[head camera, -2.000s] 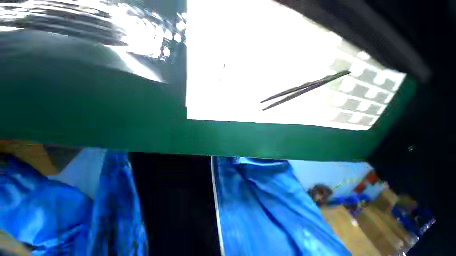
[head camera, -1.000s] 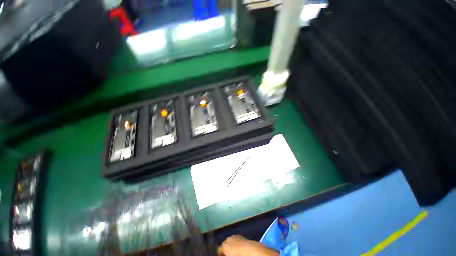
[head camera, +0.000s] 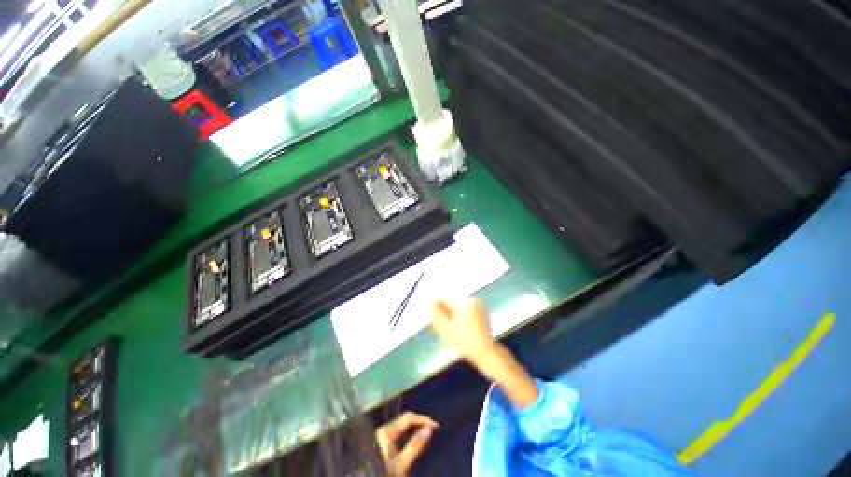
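Note:
A black foam tray (head camera: 317, 270), stacked on another, holds several silver-grey phone units (head camera: 327, 220) with orange tabs in its slots. Black tweezers (head camera: 406, 301) lie on the white sheet (head camera: 364, 333) in front of the tray. My right hand (head camera: 464, 328), bare and slightly blurred, is over the sheet's right front edge, just right of the tweezers and apart from them. Nothing shows in it; its fingers are unclear. My left hand (head camera: 405, 442), bare, is at the bench's front edge with fingers curled and apart, and nothing shows in it.
Tall black foam stacks stand at right (head camera: 644, 121) and at back left (head camera: 103, 177). A white post (head camera: 417, 74) with a wrapped base stands behind the tray. A glossy clear sheet (head camera: 280, 391) lies left of the white sheet. Another tray of units (head camera: 90, 410) is at far left.
The view has swung up from the floor and bench edge to the trays. My right hand has come up over the white sheet's edge, and my left hand has come into view.

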